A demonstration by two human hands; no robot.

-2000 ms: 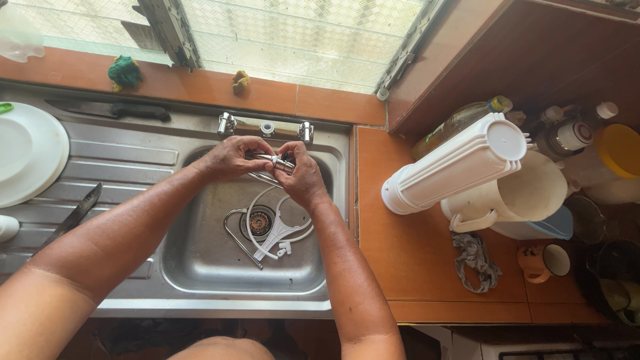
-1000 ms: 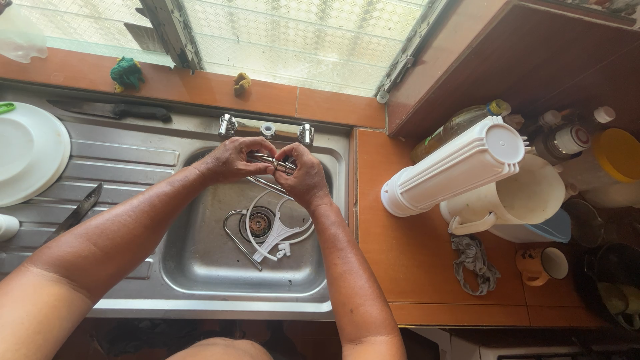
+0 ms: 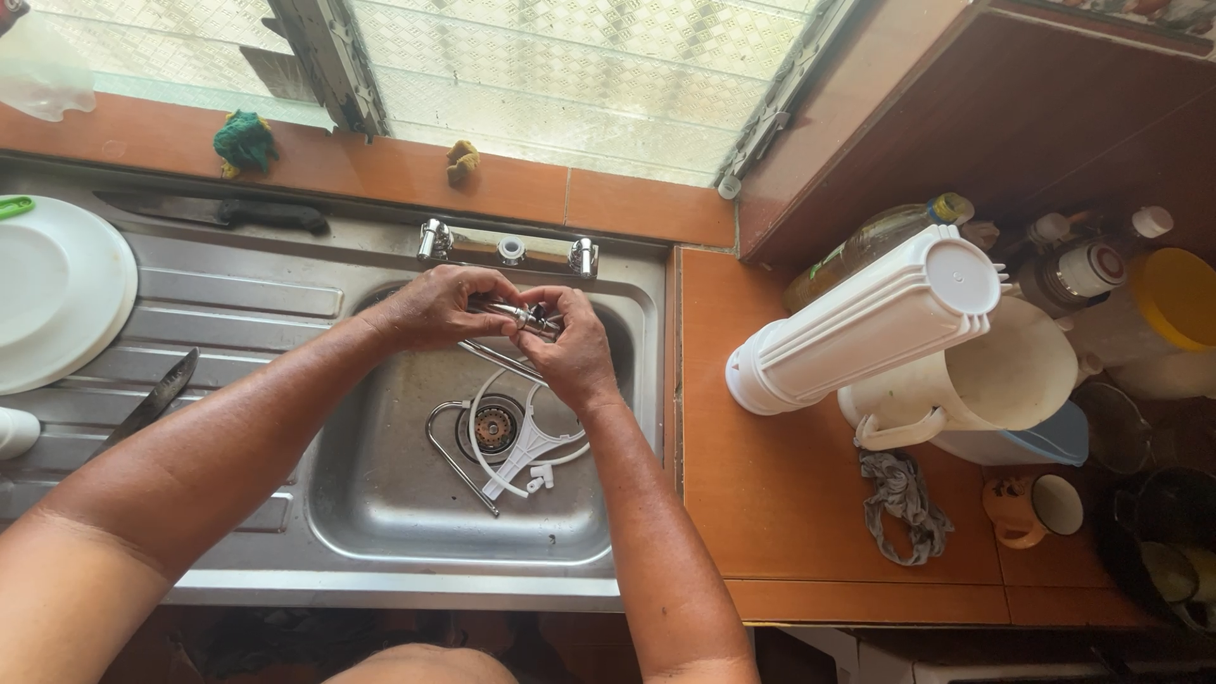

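Observation:
My left hand (image 3: pixel 445 306) and my right hand (image 3: pixel 570 344) meet above the far part of the steel sink (image 3: pixel 380 513), both gripping a small chromed metal fitting (image 3: pixel 518 313). My fingers hide parts of it. A chrome tube (image 3: pixel 501 359) slants below my hands; whether it joins the fitting I cannot tell. Behind them, the chrome faucet base (image 3: pixel 511 249) sits on the sink's back ledge, with a round white opening at its middle. In the basin, near the drain strainer (image 3: pixel 494 427), lie a bent chrome tube (image 3: pixel 463 475), a white plastic wrench (image 3: pixel 522 451), a thin white hose (image 3: pixel 478 446) and small white fittings (image 3: pixel 540 477).
At left are white plates (image 3: pixel 57 294), a black-handled knife (image 3: pixel 275 217) and another blade (image 3: pixel 157 399). A white filter housing (image 3: pixel 855 332), a pitcher (image 3: pixel 1012 366), a grey rag (image 3: pixel 902 503) and an orange mug (image 3: pixel 1031 508) stand or lie on the right counter. A green scrubber (image 3: pixel 245 142) rests on the sill.
My fingers have shifted slightly around the metal fitting, which stays between both hands. Nothing else has plainly moved.

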